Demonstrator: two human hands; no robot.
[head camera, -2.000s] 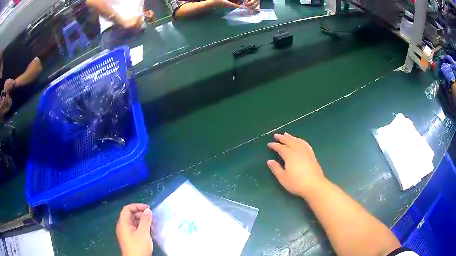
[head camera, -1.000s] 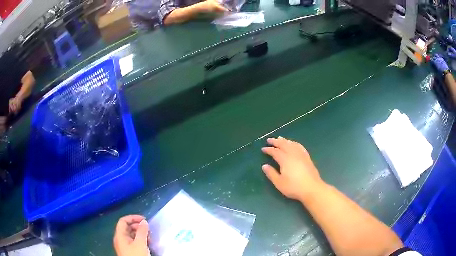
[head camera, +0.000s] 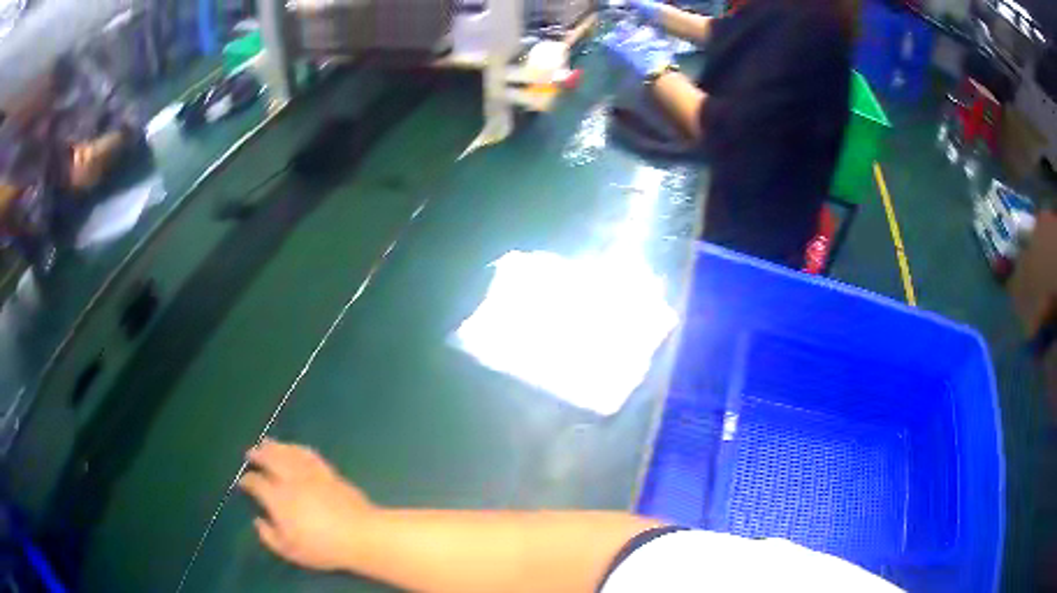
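My right hand (head camera: 304, 504) rests palm down on the green table at the lower left, near the conveyor's edge line, fingers apart and holding nothing. My left hand is out of the picture. A white stack (head camera: 576, 330) lies on the table ahead of my right forearm, bright with glare. On the conveyor belt (head camera: 261, 261), a blurred black adapter (head camera: 322, 148) with its cord (head camera: 249, 203) lies towards the far end. Another blurred dark lump (head camera: 139, 307) lies nearer on the belt, too blurred to name.
A large blue tote (head camera: 835, 463) stands beside the table at the right, with no goods visible inside. A person (head camera: 765, 127) in dark clothes and blue gloves stands at the table beyond it. A blurred person is across the belt at upper left. A metal post (head camera: 498, 87) stands ahead.
The view has swung right. The blue basket is almost out of view, and my left hand and the clear bags are gone from it. The large tote and the dark-clothed person now show fully.
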